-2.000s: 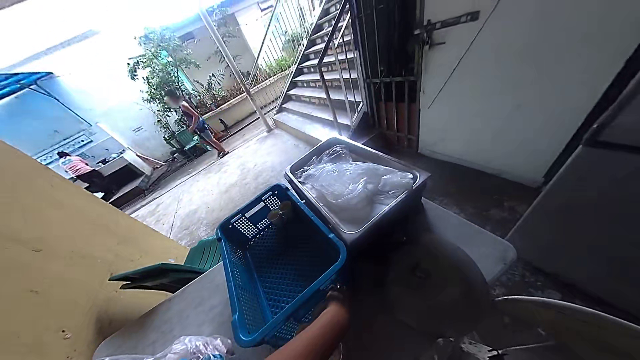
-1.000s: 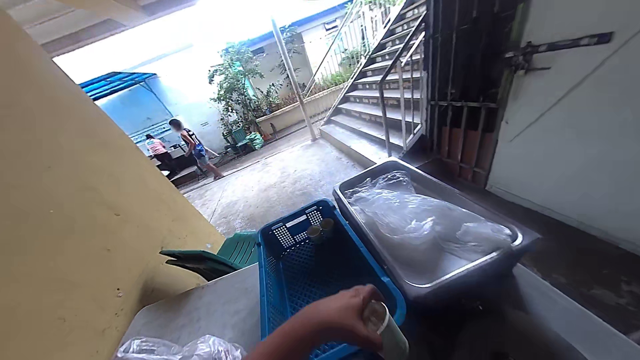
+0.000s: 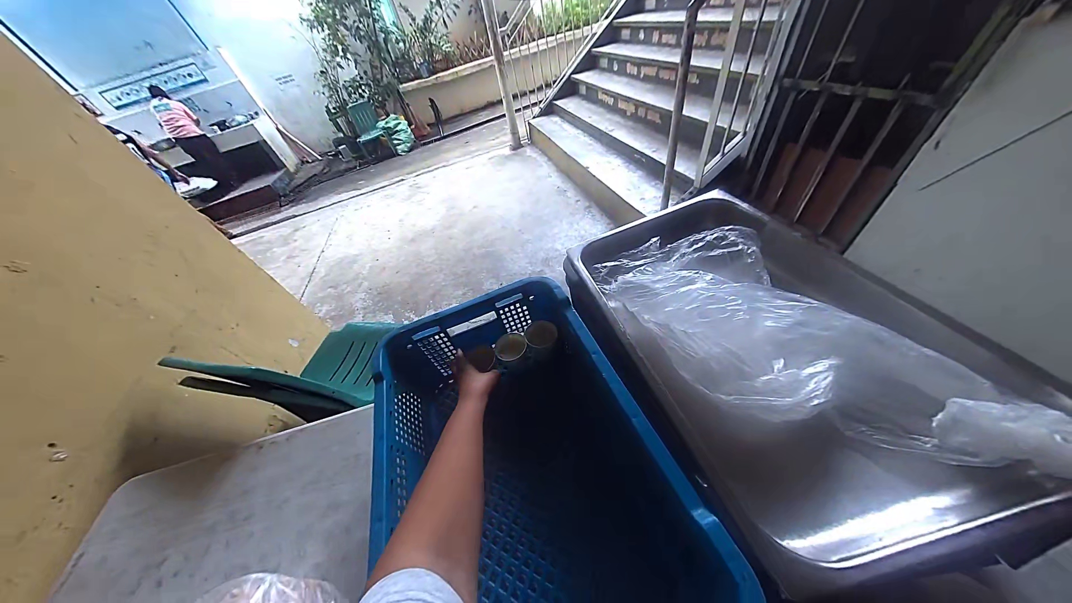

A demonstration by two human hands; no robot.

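My left hand [image 3: 476, 377] reaches deep into a blue plastic basket [image 3: 678, 490], its fingers around the leftmost cup [image 3: 481, 358] at the far end. Beside that cup, to the right, stand a second cup [image 3: 510, 347] and a third cup [image 3: 541, 335], in a row with round rims upward. My right hand is not in view. Against the basket's right side is a deep metal tray [image 3: 871, 523] holding a crumpled clear plastic bag [image 3: 737, 335]. The basket's inner floor is mostly dark.
A pale tabletop [image 3: 243, 502] lies under the basket, with a clear plastic bag [image 3: 272, 589] at its near edge. Green plastic chairs [image 3: 335, 377] lean by the yellow wall [image 3: 126, 276]. Concrete stairs [image 3: 628, 134] rise beyond. A person [image 3: 177, 117] stands at a far sink.
My left hand, with a cup in it, has moved from the basket's near right side to its far end, beside the two cups there. The view has moved closer to the basket.
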